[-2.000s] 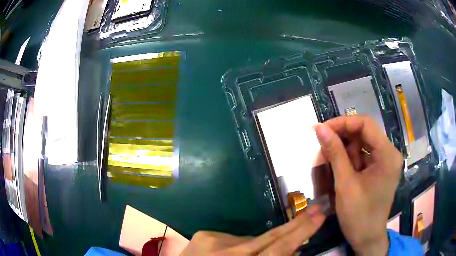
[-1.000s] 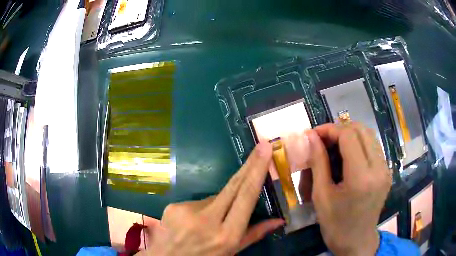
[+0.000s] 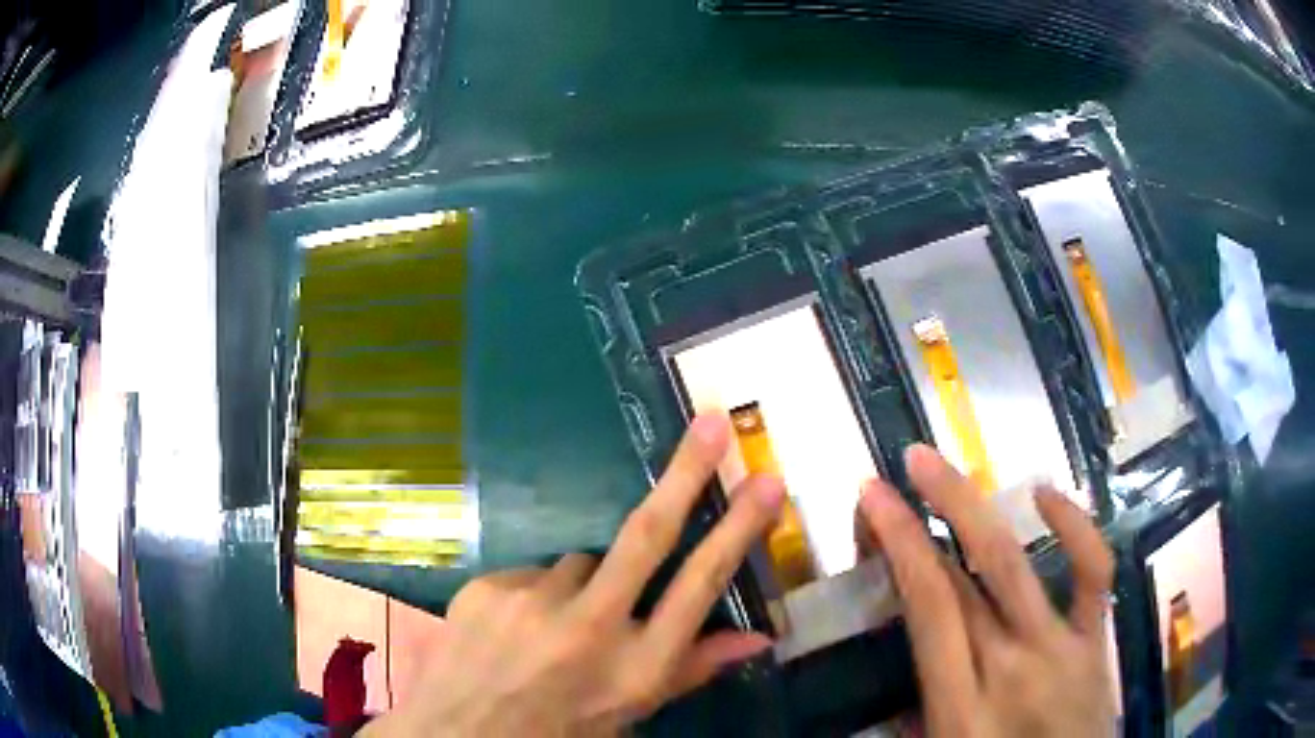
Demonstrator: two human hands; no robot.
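Note:
A display module (image 3: 811, 404) lies back up in the near-left pocket of the blister tray (image 3: 721, 232). Its orange flex cable (image 3: 753, 459) runs lengthwise down the back, and a grey band (image 3: 834, 611) crosses its lower end. My left hand (image 3: 606, 613) has fingertips on the module's left edge and on the cable. My right hand (image 3: 995, 606) is spread low over the tray, fingertips at this module's right edge and over the lower part of the middle module (image 3: 963, 310). Neither hand visibly grips anything.
A third module (image 3: 1110, 303) with a flex cable lies in the right pocket. Yellow-amber striped sheet (image 3: 384, 382) and long white strips (image 3: 166, 289) lie left. A crumpled white piece (image 3: 1243, 353) lies right of the tray. Pink-copper sheets (image 3: 341, 613) lie near left, another tray (image 3: 378, 152) farther back.
The flex cable has been laid onto the module back, and the pinkish film held over it is no longer seen. My right hand has unpinched and moved lower. The view has shifted slightly.

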